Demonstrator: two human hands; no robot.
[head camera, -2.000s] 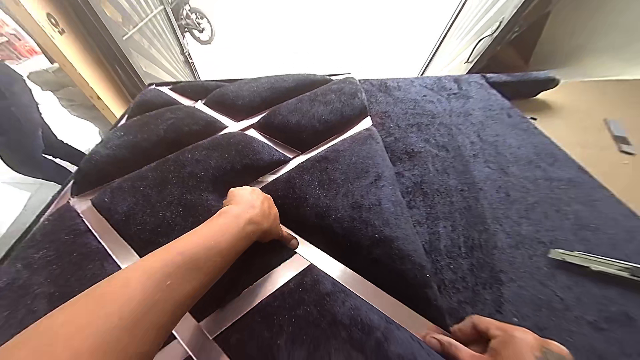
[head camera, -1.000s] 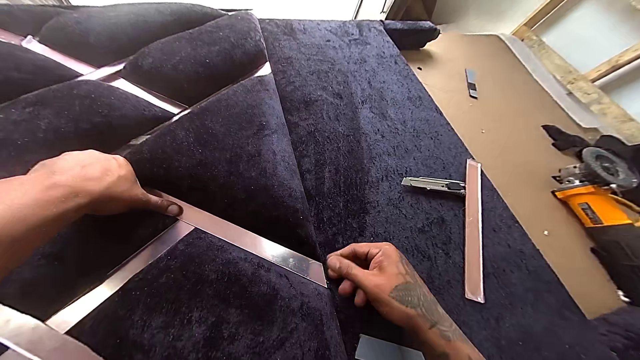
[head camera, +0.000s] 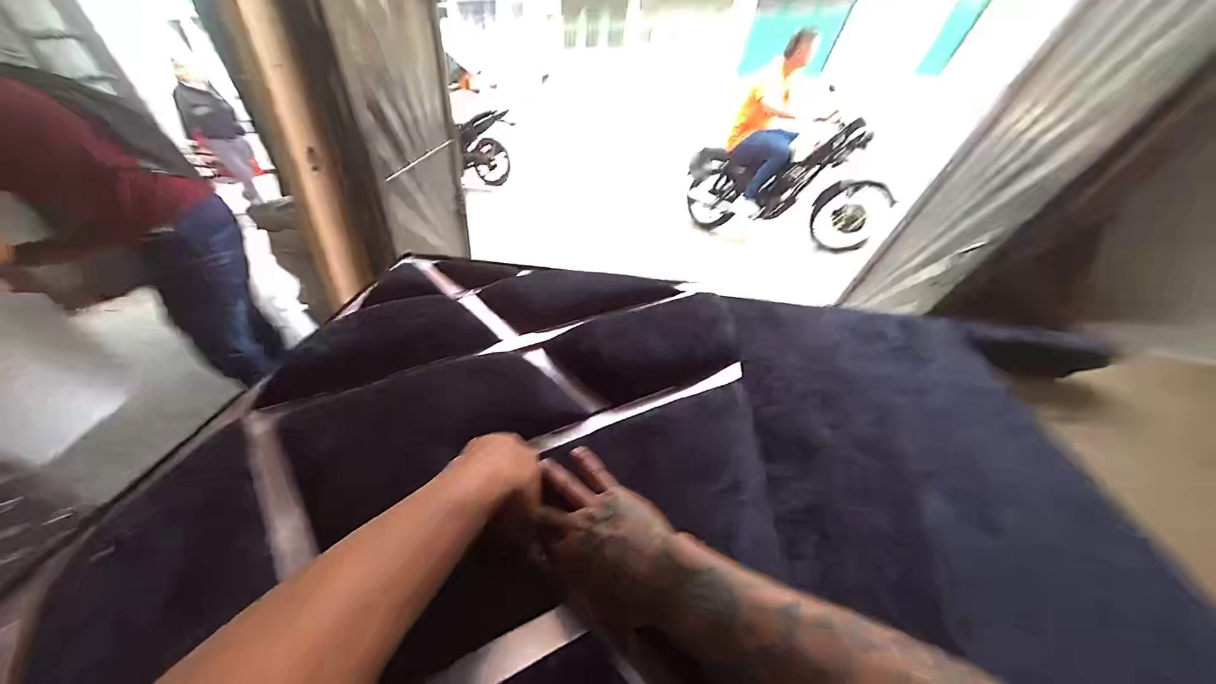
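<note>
A dark velvet-like upholstered panel (head camera: 437, 418) with padded, roughly diamond-shaped sections fills the middle of the view. Shiny pinkish metallic strips (head camera: 646, 408) run in the grooves between the sections. My left hand (head camera: 503, 475) rests on the panel near a strip crossing, its fingers bent and mostly hidden. Against it lies my right hand (head camera: 608, 532), with its fingers partly spread over the padding; its forearm is tattooed. Whether a strip is held under the left fingers cannot be seen. Flat dark fabric (head camera: 874, 456) covers the right side.
At the left, a person in a red top and jeans (head camera: 123, 199) bends beside the panel. Another person rides a motorcycle (head camera: 788, 185) outside the doorway, between a wooden post (head camera: 304, 152) and a metal door (head camera: 1016, 142). A brown board surface (head camera: 1149, 437) lies at the right.
My right hand has moved from the strip's end near the flat fabric to beside my left hand. The view has swung left and up; the knife and power tool are out of sight.
</note>
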